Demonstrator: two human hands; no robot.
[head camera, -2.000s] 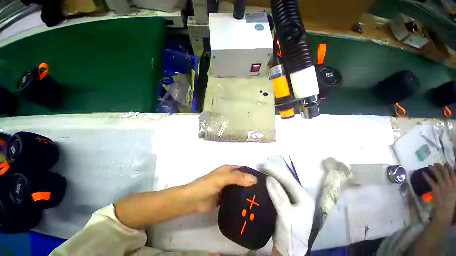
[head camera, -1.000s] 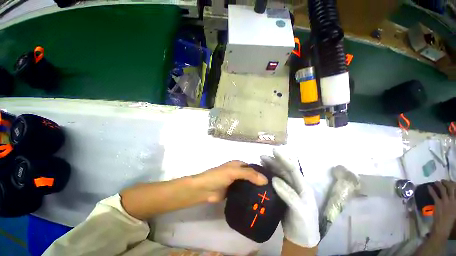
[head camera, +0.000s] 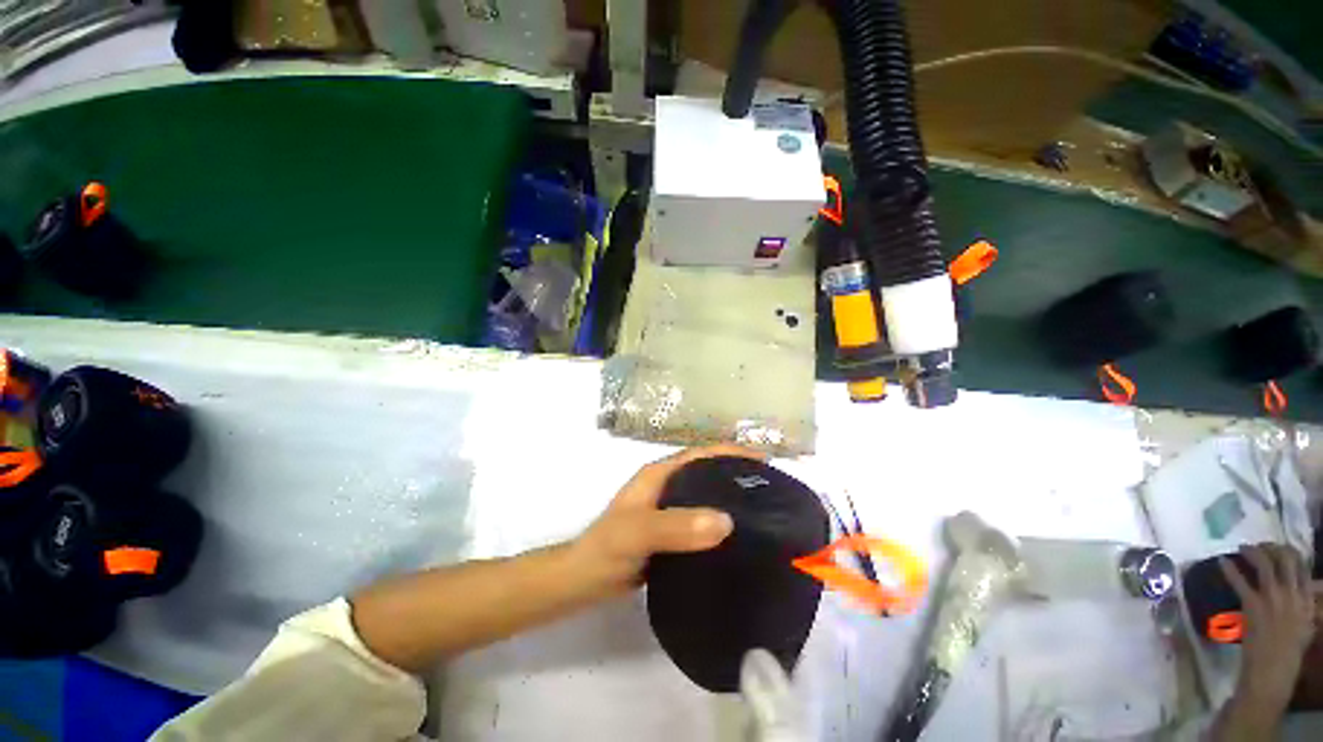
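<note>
A black fabric-covered speaker (head camera: 737, 602) is held above the white bench in front of me. Its round end with a pale logo faces up and away, and its orange strap loop (head camera: 876, 574) sticks out to the right. My left hand (head camera: 639, 534), bare, grips the speaker from the left with the thumb on top. My right hand (head camera: 772, 699), in a white glove, is mostly cut off at the bottom edge; only blurred fingers show at the speaker's lower side. Whether they grip it is unclear. Thin dark tweezers (head camera: 856, 531) lie behind the strap.
Several black speakers (head camera: 116, 428) stand at the left. A plastic-wrapped tool (head camera: 958, 602) lies right of the strap. A white control box (head camera: 736, 181) and hanging nozzles (head camera: 920, 319) are behind. Speakers sit on the green belt (head camera: 290, 203). Another person's hand (head camera: 1277, 623) holds a speaker at far right.
The speaker has been turned, so the orange button marks are hidden and the strap loop and logo end show. My gloved right hand has moved from its right side down to the bottom edge.
</note>
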